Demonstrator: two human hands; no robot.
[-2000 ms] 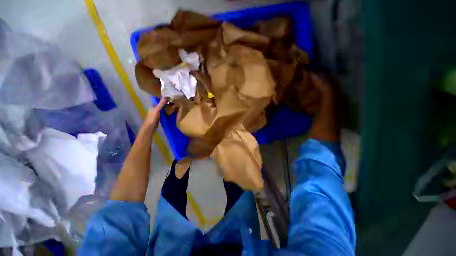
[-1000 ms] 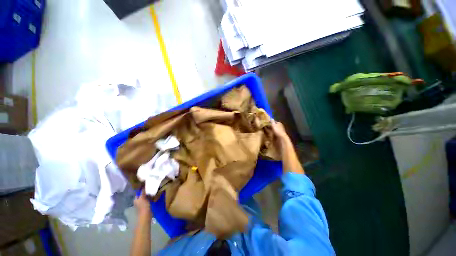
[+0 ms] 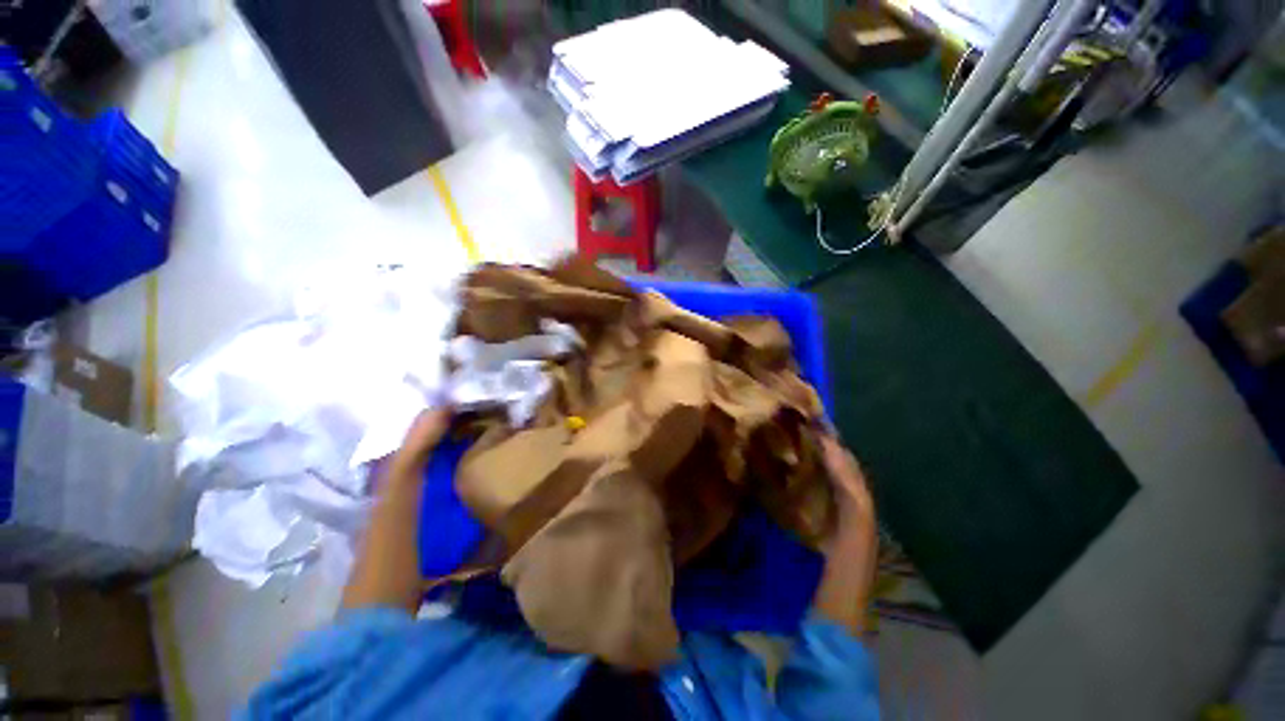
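A blue plastic crate (image 3: 754, 571) is held in front of my body, heaped with crumpled brown kraft paper (image 3: 606, 451). A white paper scrap (image 3: 500, 380) lies on the left part of the heap, with a small yellow object (image 3: 575, 423) beside it. My left hand (image 3: 423, 434) is at the crate's left side; its fingertips are partly hidden by paper. My right hand (image 3: 846, 486) is at the right side, its fingers against the brown paper and the crate's edge, partly hidden. A large pile of white wrapping paper (image 3: 303, 409) lies left of the crate.
White flat sheets (image 3: 669, 85) are stacked on a red stool (image 3: 617, 223) ahead. A green-topped bench (image 3: 972, 451) runs along the right, with a green fan (image 3: 824, 148). Blue crates (image 3: 106, 211) and cartons stand at the left. A dark grey panel (image 3: 345, 92) stands ahead left on the floor.
The view has swung up and forward, showing more floor, the stool and the fan. The crate is still between my hands and appears more level. The white pile remains at the left.
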